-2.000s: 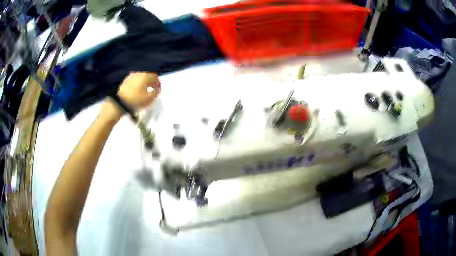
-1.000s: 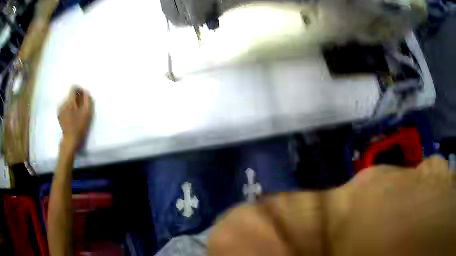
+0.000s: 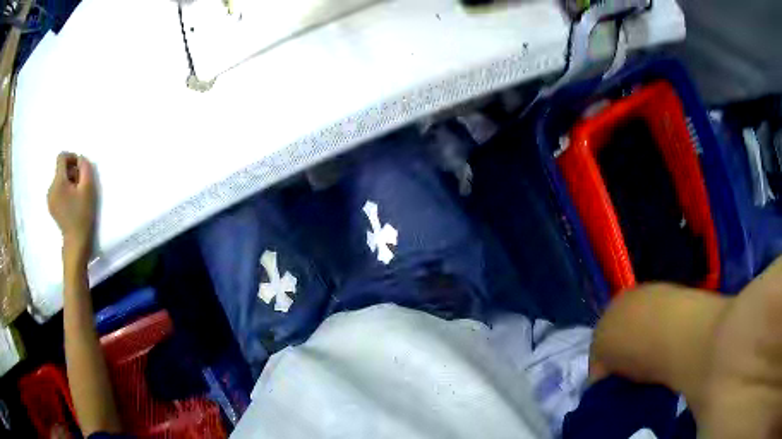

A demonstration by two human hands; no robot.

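Observation:
My left hand [image 3: 73, 195] rests near the left end of the white table [image 3: 257, 111], fingers curled in; no cloth shows in it. My right arm [image 3: 664, 330] is large and close at the lower right, beside a red basket [image 3: 592, 184] set inside a blue one [image 3: 557, 163]. Black pieces [image 3: 647, 201] lie in the red basket. The right hand itself is not visible, apparently beyond the right edge.
Part of the machine's bed edge and a thin metal lever [image 3: 187, 43] show at the top. Red baskets [image 3: 141, 343] stand below the table's left end. Blue trousers [image 3: 343, 257] with white crosses and pale cloth [image 3: 394, 377] are below the table edge.
The view has tipped down and right, so the machine head has left the picture. My left hand moved from beside the machine head to the table's left end. My right arm came in at lower right.

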